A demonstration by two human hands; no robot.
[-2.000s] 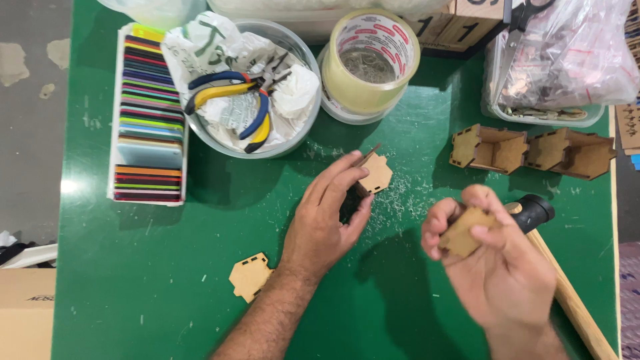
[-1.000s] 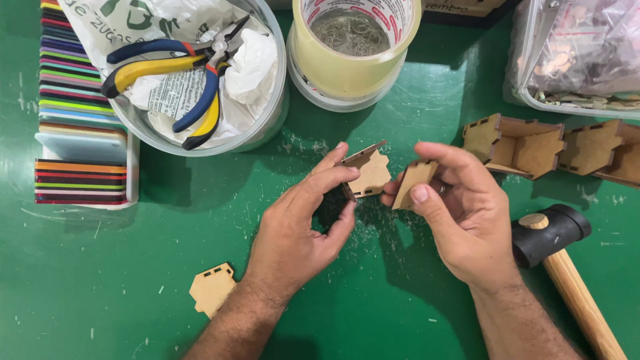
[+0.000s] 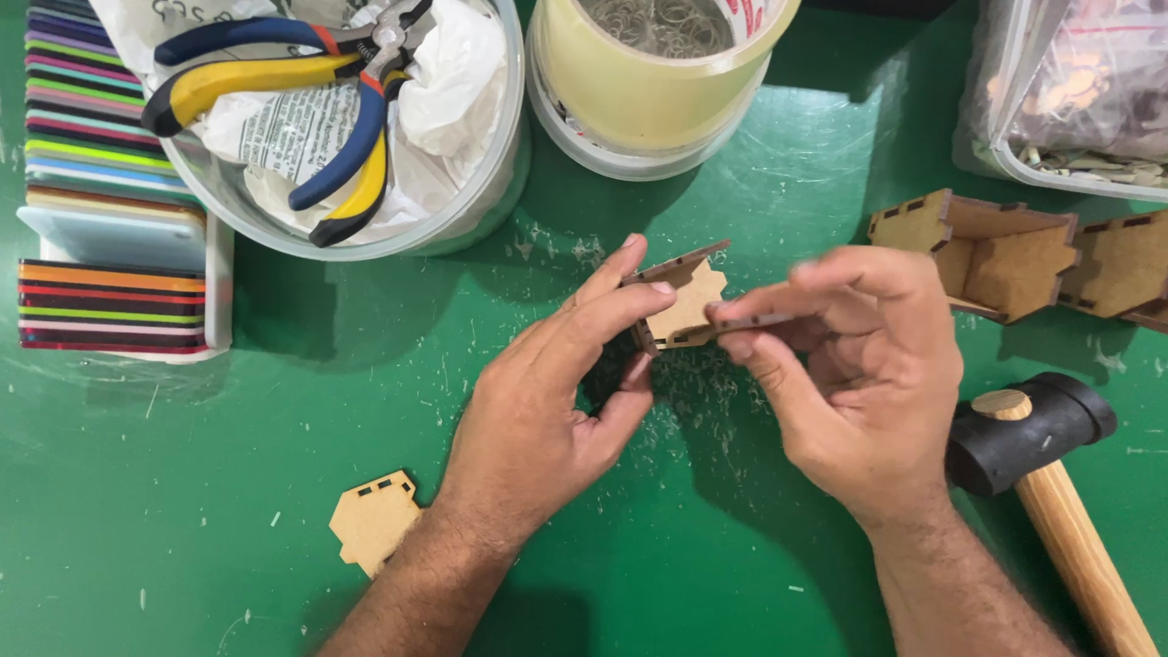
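My left hand [image 3: 557, 401] grips a partly joined box of thin brown wood-fibre board [image 3: 686, 306], its slotted panels standing at angles to one another. Between thumb and fingers of my right hand [image 3: 849, 374] is a separate flat panel [image 3: 753, 322], seen nearly edge-on, its left end close to the box's lower right edge. Whether the two touch, I cannot tell. A loose slotted panel [image 3: 374, 522] lies on the green table beside my left wrist, partly covered by it.
Pliers [image 3: 351, 119] rest in a plastic tub [image 3: 516, 137] at upper left, beside a rack of coloured sheets [image 3: 114, 306]. Tape rolls [image 3: 639, 100] stand at top centre. Open board boxes [image 3: 1008, 260], a plastic container [image 3: 999, 137] and a black-headed mallet [image 3: 1036, 433] are at right.
The panel in my right hand has come over to the box in my left hand and turned from its broad face to nearly edge-on. The view has moved closer.
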